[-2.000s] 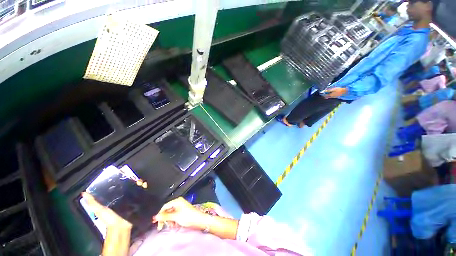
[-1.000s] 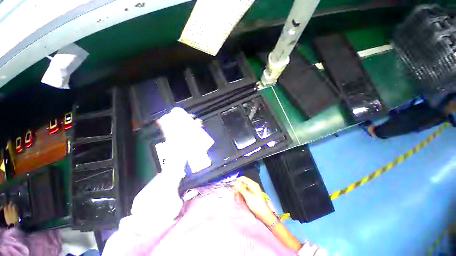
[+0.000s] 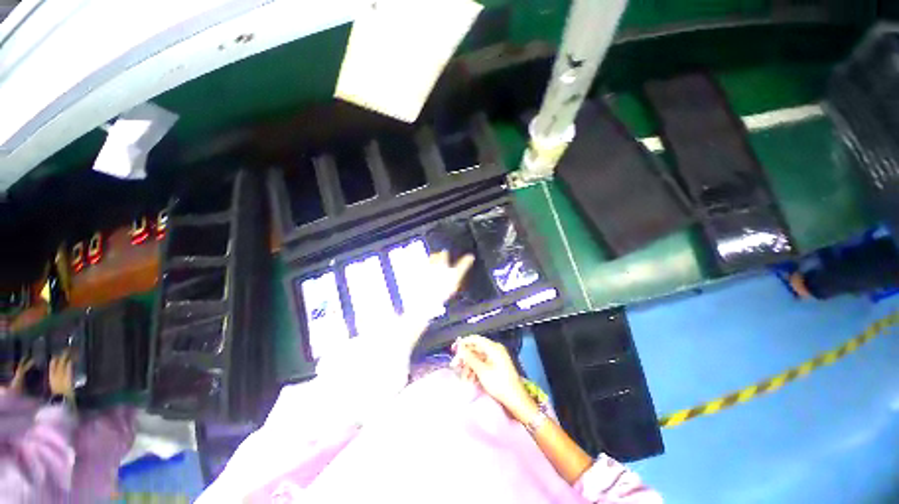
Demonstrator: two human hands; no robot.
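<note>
The working phone tray (image 3: 424,340) lies in front of me. Three smartphones with bright white screens (image 3: 321,307) sit side by side in its left slots. The slot right of them looks dark, and the far right slot shows glare like clear film (image 3: 505,251). My left hand (image 3: 442,281) is over the dark slot with its fingertips at it. It is washed out by light, so I cannot tell if it grips anything. My right hand (image 3: 485,362) is at the tray's near edge, fingertips pinched; a small thing between them cannot be made out.
Stacked trays stand behind (image 3: 380,212), at the left (image 3: 237,295) and below the bench edge at the right (image 3: 603,379). More trays (image 3: 616,187) lie beyond the metal post (image 3: 577,74). A pale sheet (image 3: 404,54) and white paper (image 3: 135,141) hang from the shelf. Another person's hands (image 3: 59,374) are far left.
My left hand has moved right across the tray, uncovering three white-lit phones. My right hand stays at the near edge. Two seconds ago my left hand held a phone.
</note>
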